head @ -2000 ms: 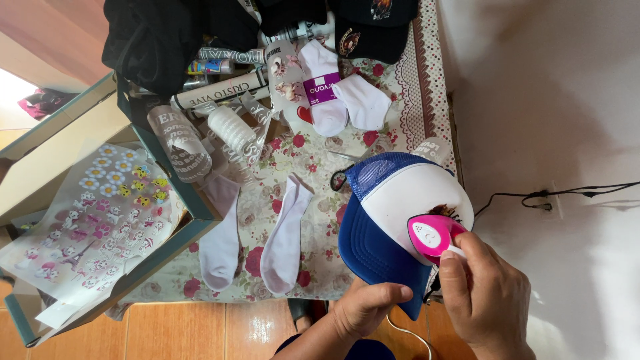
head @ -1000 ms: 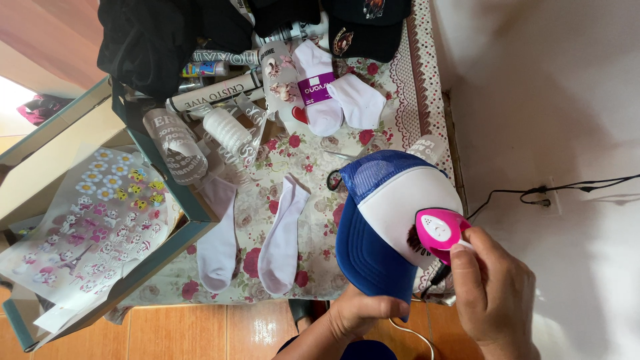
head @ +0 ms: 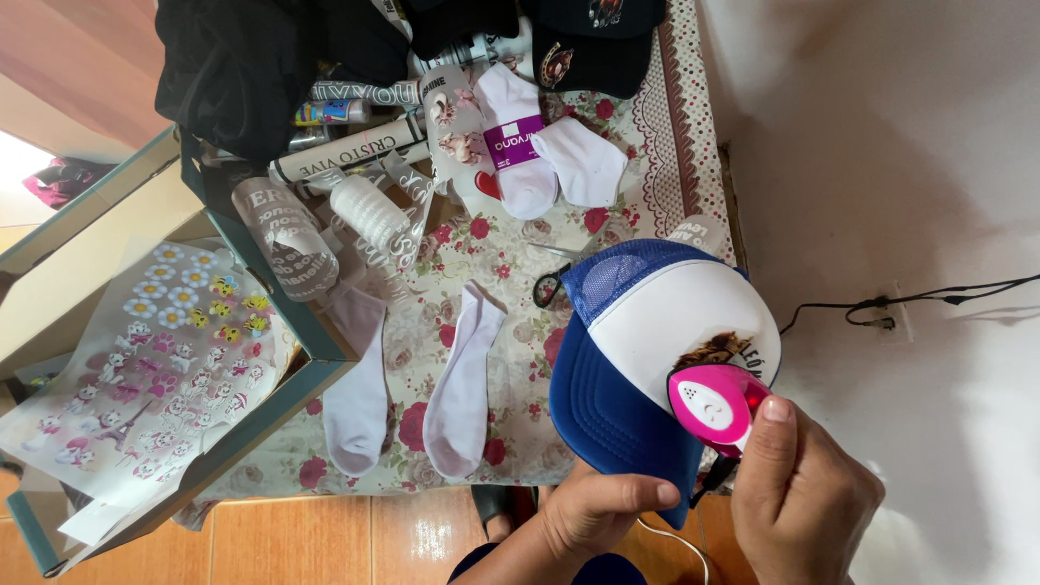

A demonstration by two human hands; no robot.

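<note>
My left hand [head: 597,508] grips the brim of a blue and white trucker cap [head: 682,317], its thumb on top of the brim and its fingers mostly hidden beneath. In my right hand [head: 800,479] is a small pink mini heat press iron [head: 711,406], with a red light lit near its handle. The iron lies against the cap's white front panel, over the lower part of a brown printed design [head: 713,349] with dark lettering beside it. Scissors [head: 552,280] with black handles rest on the table, partly hidden by the cap.
White socks [head: 465,382] lie on the floral tablecloth [head: 520,325]. At the left, an open box [head: 317,325] holds printed transfer sheets [head: 154,366]. Rolled films [head: 349,150], packaged socks [head: 516,146] and black caps [head: 597,57] stand farther back. A power cord [head: 837,306] runs to the wall outlet.
My right hand has shifted the pink iron about on the front panel; one second ago the brown design showed at its left side, and now it shows above the iron. My left hand keeps its hold.
</note>
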